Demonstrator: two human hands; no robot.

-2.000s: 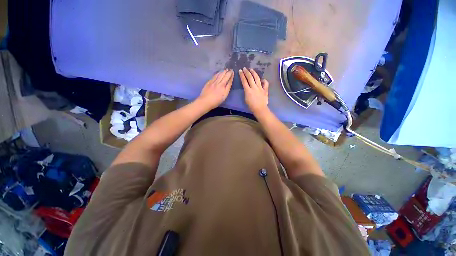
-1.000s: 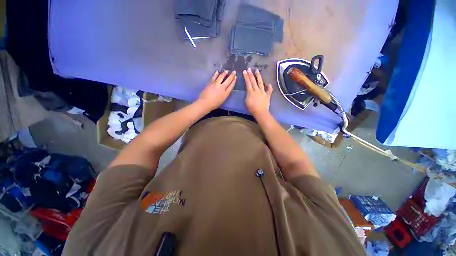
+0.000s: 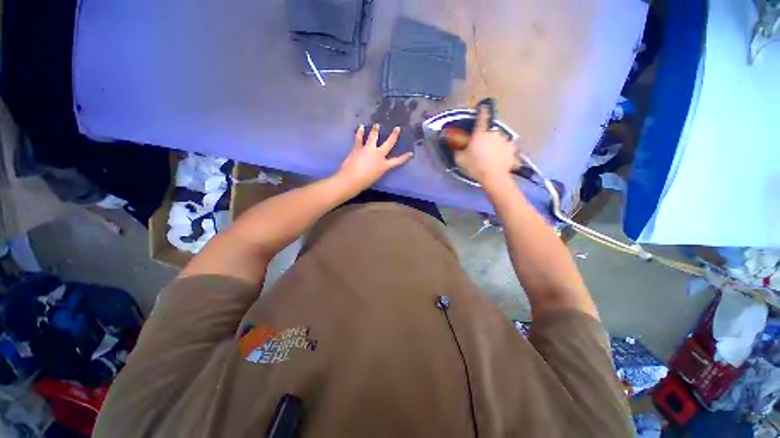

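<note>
My right hand (image 3: 490, 156) is closed around the wooden handle of the steam iron (image 3: 446, 122), whose pointed front faces up and left. My left hand (image 3: 369, 160) lies with spread fingers at the table's near edge, on a dark grey fabric piece (image 3: 396, 147) that is mostly hidden and hard to tell from the damp marks. The iron is just right of this piece; whether it touches the cover is unclear.
A right stack of grey pieces (image 3: 419, 67) and a left stack (image 3: 327, 27) with a white strip (image 3: 315, 68) lie on the lilac table cover (image 3: 197, 77). The iron's hose (image 3: 599, 234) runs right. A box of scraps (image 3: 198, 201) stands below left. A blue-edged white surface (image 3: 727, 145) is at right.
My right hand has left the fabric piece and taken hold of the iron, which has shifted slightly left. My left hand's fingers have spread. The whole view has shifted a little.
</note>
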